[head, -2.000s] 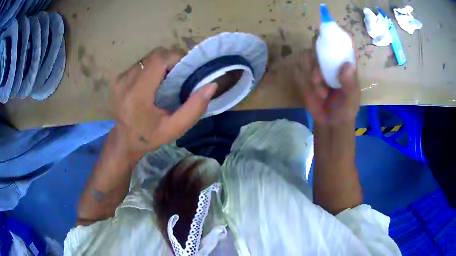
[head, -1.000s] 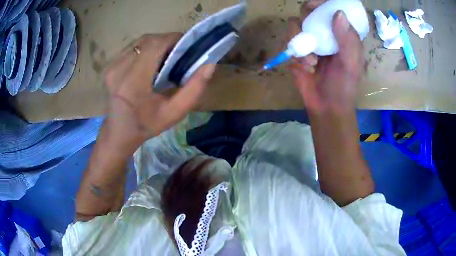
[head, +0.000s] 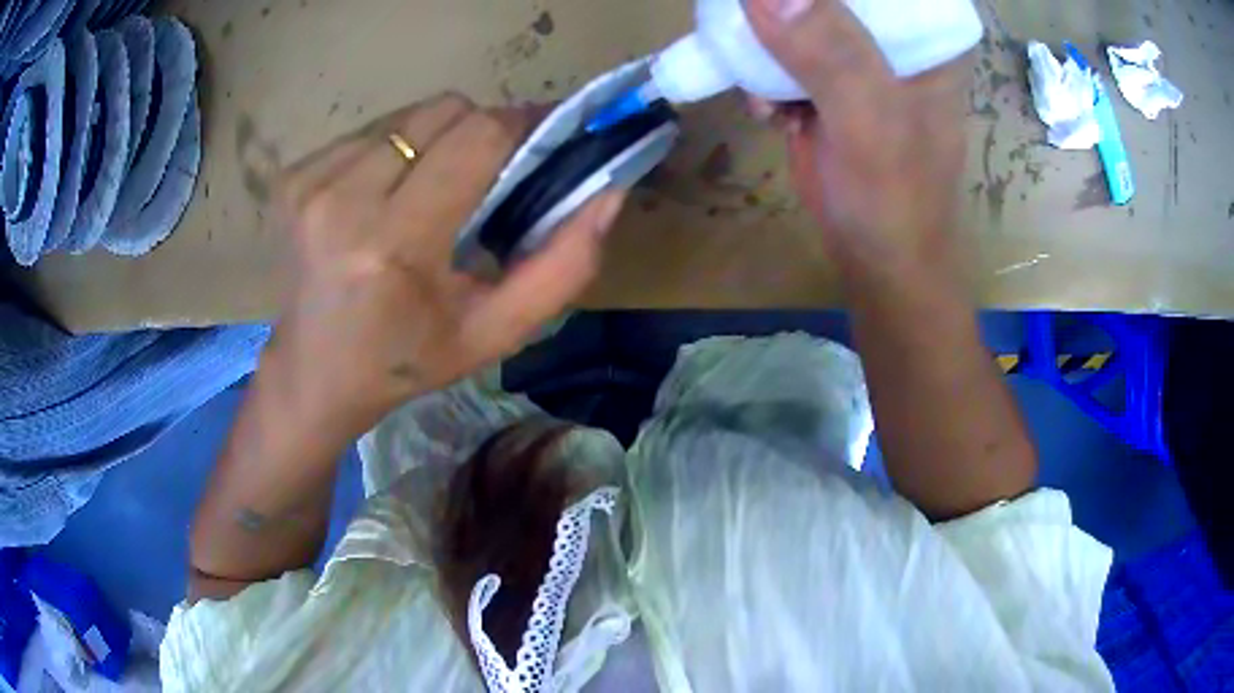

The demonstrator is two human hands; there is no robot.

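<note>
My left hand (head: 406, 251) grips a grey-white brimmed ring (head: 575, 169) above the table's front edge, thumb at the near side. The ring is tilted nearly edge-on, its dark band (head: 555, 183) facing up between brim and white collar. My right hand (head: 873, 149) holds a white glue bottle (head: 907, 34) tipped sideways to the left. Its blue nozzle tip (head: 620, 108) is at the dark band, by the brim; whether it touches cannot be told. The far fingers of my right hand are partly hidden by the bottle.
Grey rings (head: 115, 136) lean in a row at the left of the stained tan table (head: 758, 271). A light-blue stick (head: 1112, 149) and crumpled white scraps (head: 1144, 79) lie at the right. A blue stool (head: 1130, 386) stands below right; more grey rings (head: 95, 420) are stacked below left.
The bottle turned from upright to sideways, and its tip moved left to the ring. My left hand tilted the ring from showing its open hole to nearly edge-on.
</note>
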